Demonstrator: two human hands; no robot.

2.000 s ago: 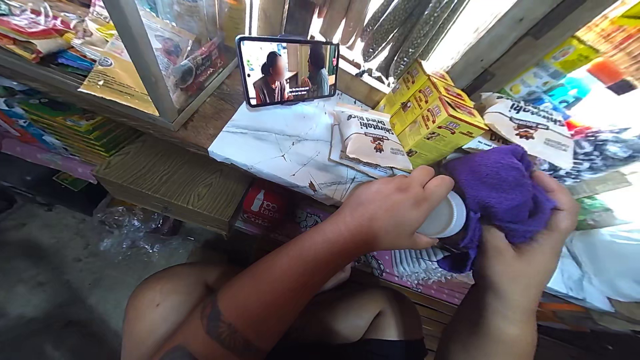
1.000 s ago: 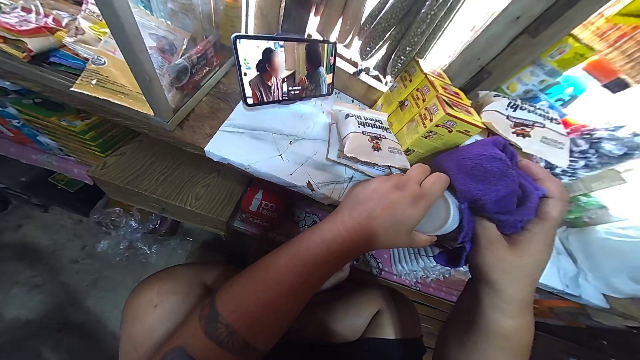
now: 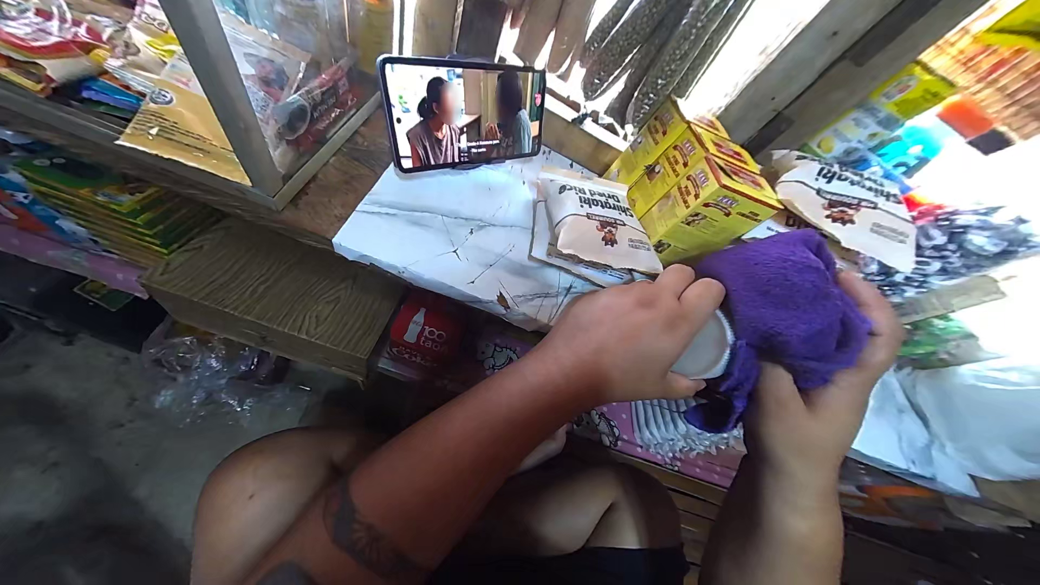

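My left hand (image 3: 638, 329) grips a round white lid (image 3: 705, 348), which faces toward me; what lies behind it is hidden by the cloth. A bunched purple cloth (image 3: 784, 305) wraps around the far side of the lidded object, and my right hand (image 3: 829, 374) holds it from the right and below. Both hands are above the front edge of the marble-patterned counter (image 3: 431, 236). Just beyond them lie packets of dried rice (image 3: 597, 223) and stacked yellow boxes (image 3: 699, 191).
A smartphone (image 3: 463, 114) stands tilted up on the counter, showing a video. To the left are a glass-sided case (image 3: 276, 106) with packets and a wood-grain box (image 3: 272, 292). Another rice packet (image 3: 849, 207) lies at the right. White plastic packs (image 3: 678, 426) sit below my hands.
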